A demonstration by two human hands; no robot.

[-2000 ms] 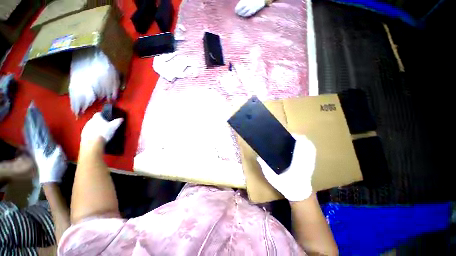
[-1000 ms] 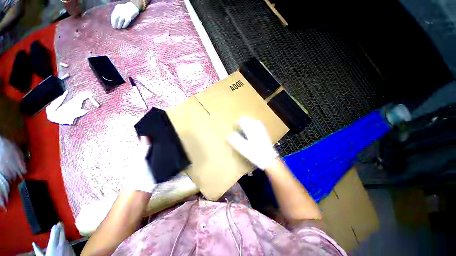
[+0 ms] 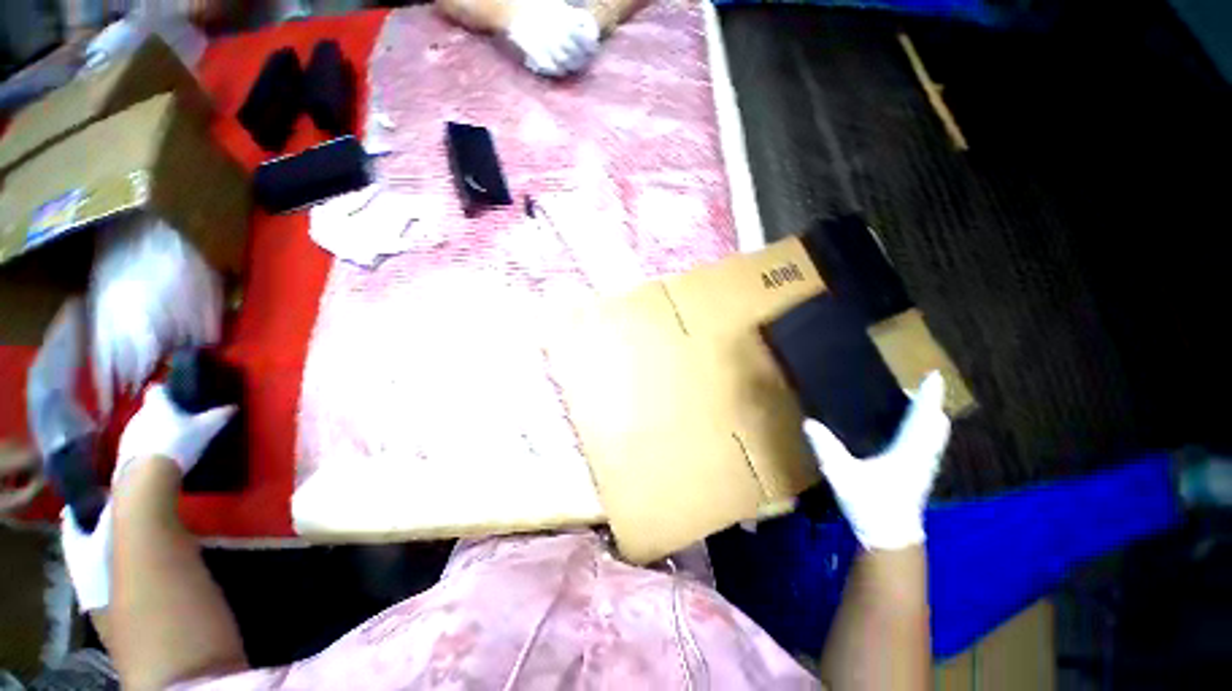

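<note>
My right hand (image 3: pixel 885 466), in a white glove, is closed on a black housing (image 3: pixel 838 371) at the right part of a tan cardboard sheet (image 3: pixel 662 432). Another black housing (image 3: pixel 859 263) lies at the sheet's far right edge, partly behind the held one. My left hand (image 3: pixel 165 429), also gloved, is at the far left with its fingers on a black housing (image 3: pixel 200 378). A second black block (image 3: pixel 219 452) shows beside it on the red cover; where the two meet is unclear.
An open carton (image 3: pixel 203 176) with white bags (image 3: pixel 151 304) stands at left. Several black housings and a crumpled white cloth (image 3: pixel 365 226) lie farther back. Another person's gloved hand (image 3: pixel 89 556) is near my left arm; more hands (image 3: pixel 551 34) are at top. A dark conveyor (image 3: pixel 1054 311) runs at right.
My left hand has moved from the cardboard's left edge to the red cover with the black housing. My right hand has taken hold of another housing. The camera view has turned.
</note>
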